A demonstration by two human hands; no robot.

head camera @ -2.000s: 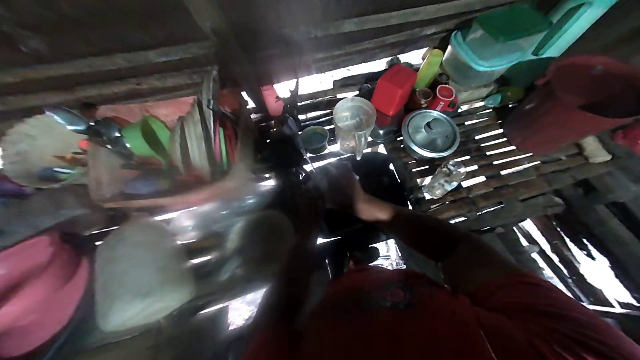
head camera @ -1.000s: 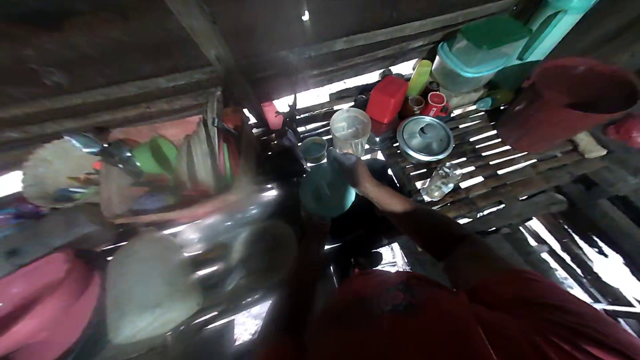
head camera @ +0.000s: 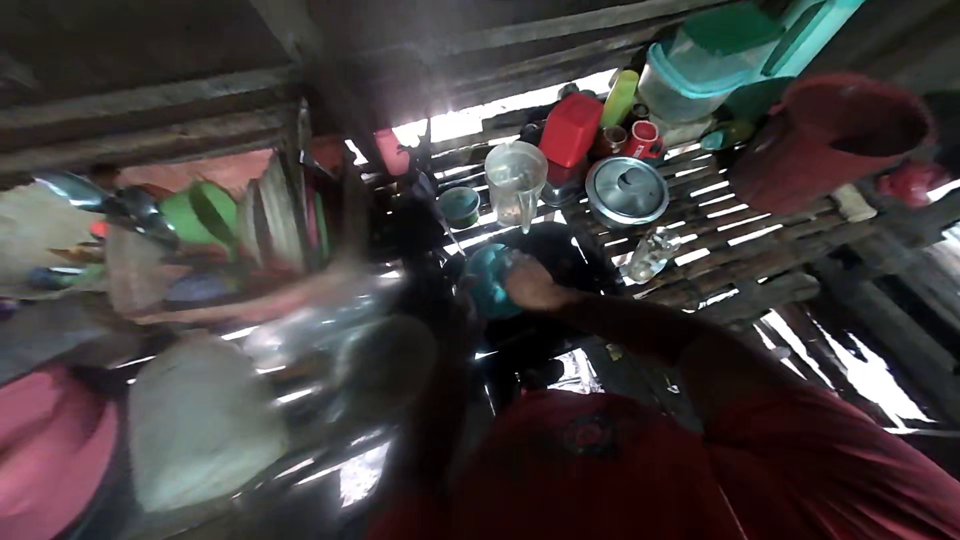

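My right hand is on a blue-green rounded plastic bowl near the middle of the view; its fingers lie over the bowl's right side. My left forearm reaches up from below into shadow, and my left hand is dark and blurred at the bowl's left edge, so its grip cannot be made out. Just above stand a clear plastic pitcher and a small green cup. To the right are a metal pot with a lid and a clear glass vessel.
A large red bucket, a lidded plastic container, a red container and a red mug stand on the slatted bamboo surface. At left are a dish basket with a green cup, a whitish container and a pink basin.
Two seconds ago a dark, blurred object was by my right hand; one second ago the blue-green bowl showed under it. The bowl now looks tilted, with my right hand on its right side.
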